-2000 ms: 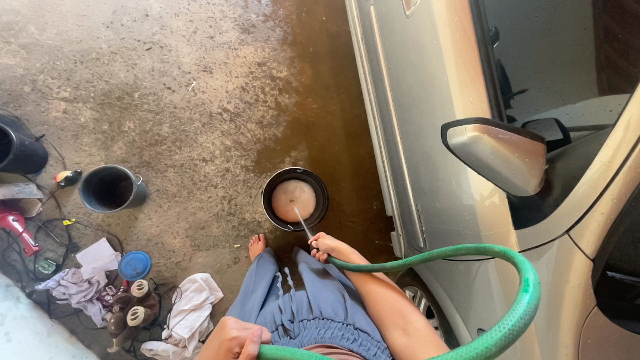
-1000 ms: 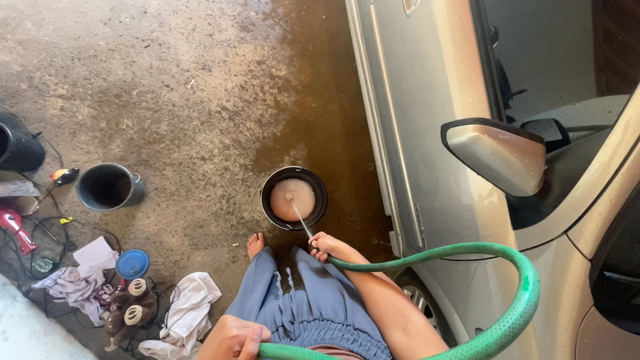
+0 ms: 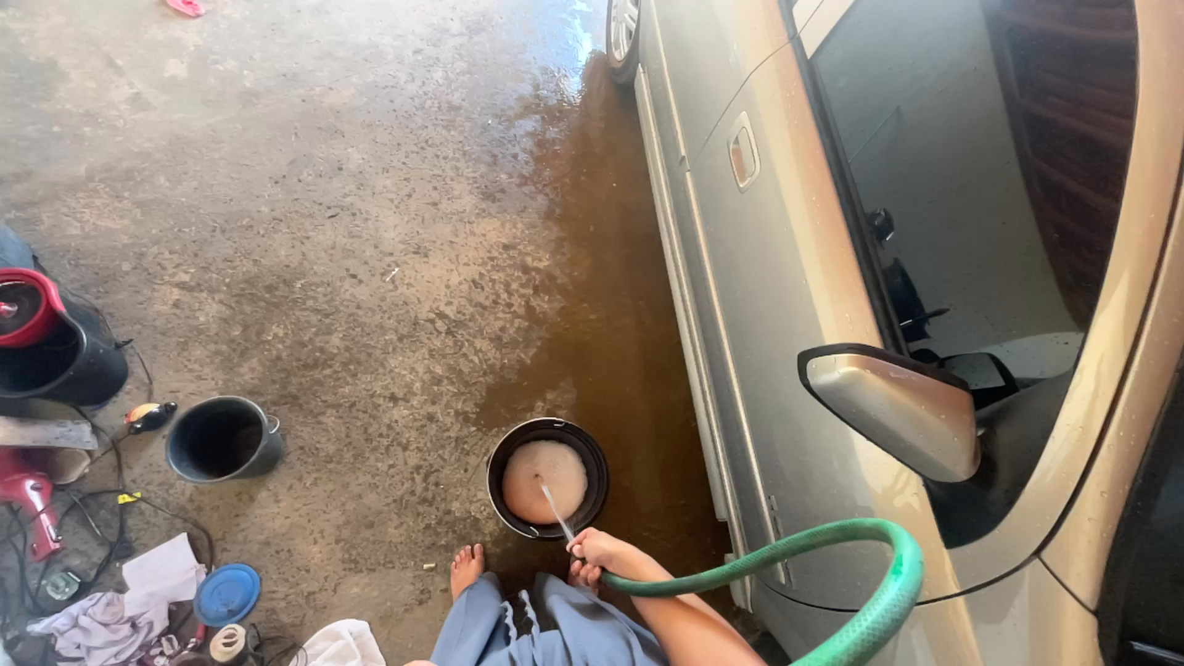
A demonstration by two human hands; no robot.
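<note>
My right hand (image 3: 597, 555) is closed around the end of a green garden hose (image 3: 786, 555). A stream of water (image 3: 555, 504) runs from it down into a black bucket (image 3: 497, 462) on the floor, in front of my feet. Pale foam (image 3: 546, 472) covers the liquid in the bucket. The hose arcs right, over my forearm, and leaves the frame at the bottom. Of my left hand only a sliver (image 3: 421, 663) shows at the bottom edge, and what it holds is hidden.
A silver car (image 3: 740, 277) with a side mirror (image 3: 893, 407) stands close on my right. Left are an empty-looking dark bucket (image 3: 217, 439), a larger dark bin (image 3: 92, 370), cables, a red power tool (image 3: 32, 499), cloths (image 3: 106, 629) and a blue lid (image 3: 227, 595). The concrete floor (image 3: 620, 351) is wet beside the car.
The view has tilted up, and my left hand, seen earlier on the hose at the bottom, is now almost out of frame. Water still runs into the black bucket.
</note>
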